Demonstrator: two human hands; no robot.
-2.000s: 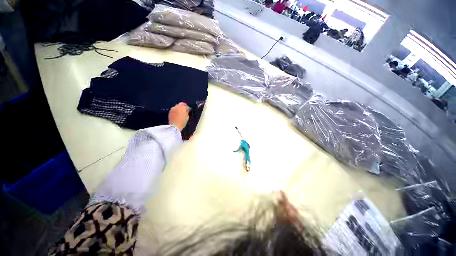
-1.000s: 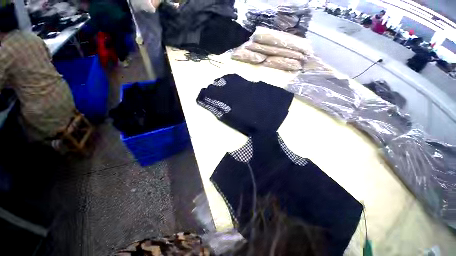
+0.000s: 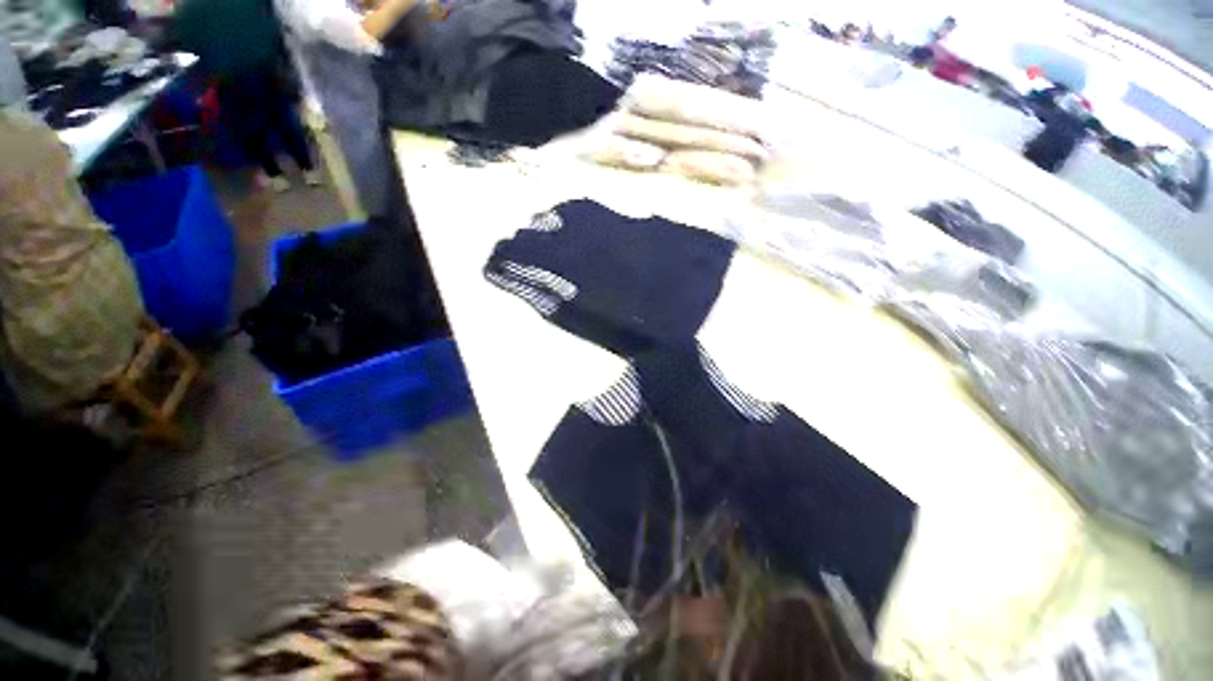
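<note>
A dark sleeveless top (image 3: 811, 492) lies spread on the cream table, with small black-and-white check at its armholes. Hair at the bottom of the view covers its lower part. Beyond it, touching it, lies another dark top (image 3: 639, 273), folded or bunched, with check edges at its left. A patterned sleeve and pale cloth show at the bottom left, blurred. Neither my left hand nor my right hand shows.
Plastic-wrapped garments (image 3: 1064, 386) line the far edge beside a stack of beige packets (image 3: 692, 127). A printed bag (image 3: 1104, 652) is at the bottom right. A blue crate (image 3: 379, 399) with dark garments stands left of the table. People are at the left and behind.
The left hand that was on the dark top is out of view. A second top now lies spread nearer. The view has swung left, and the teal air gun no longer shows.
</note>
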